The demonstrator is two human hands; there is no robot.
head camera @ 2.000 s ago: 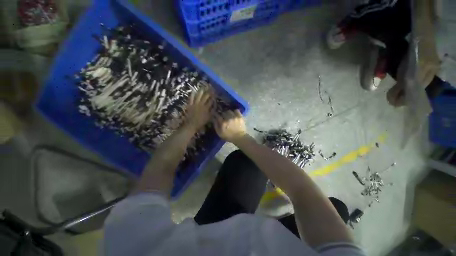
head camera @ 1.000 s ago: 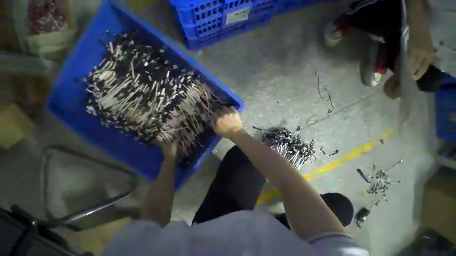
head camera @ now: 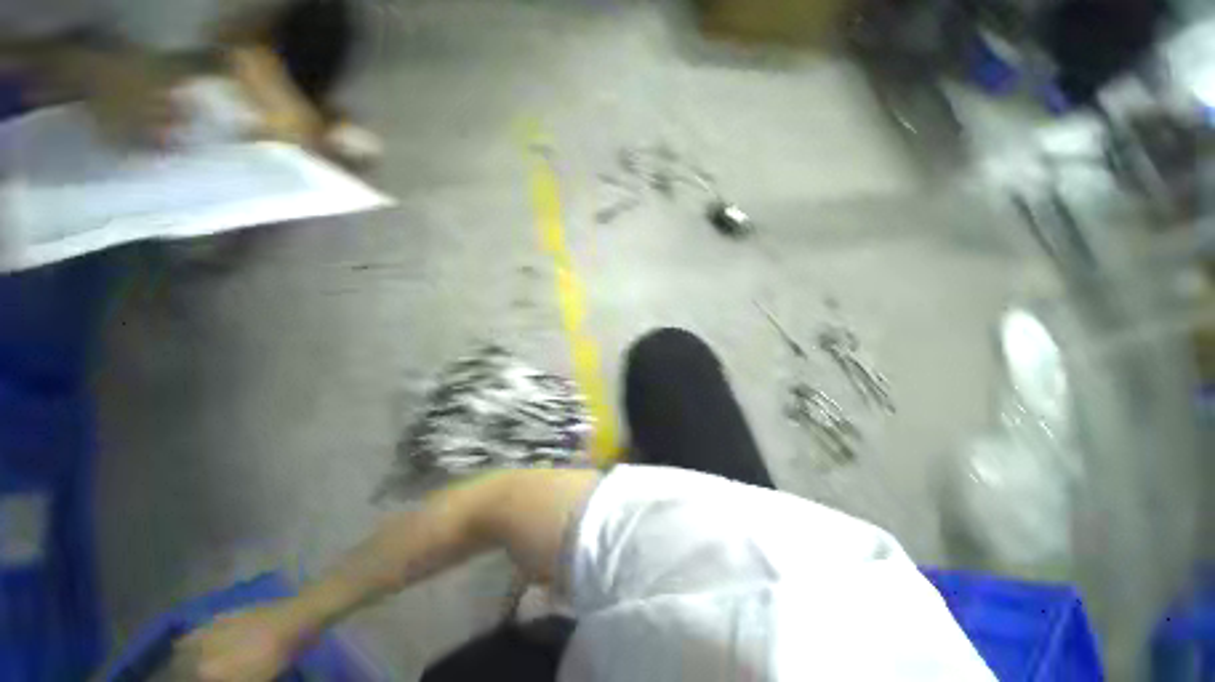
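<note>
My right hand (head camera: 240, 650) is at the lower left, blurred and partly cut off, at the rim of the blue bin (head camera: 267, 586). Its fingers cannot be made out. Only a corner of this bin shows, and its contents are out of view. My left hand is out of the picture. A blurred heap of black-and-white short cables (head camera: 500, 413) lies on the floor left of the yellow line, beyond my forearm.
Small cable clusters lie beyond my knee (head camera: 653, 173) and right of it (head camera: 826, 413). A small black block (head camera: 729, 217) lies near the far cluster. A person at upper left holds white paper (head camera: 187, 193). Clear plastic bags (head camera: 1013, 493) and another blue bin (head camera: 1013, 620) are at right.
The view has swung right, and the large bin is now mostly out of the picture. My left hand has left view. My right hand stays at the bin's edge. The white paper has come into clear view.
</note>
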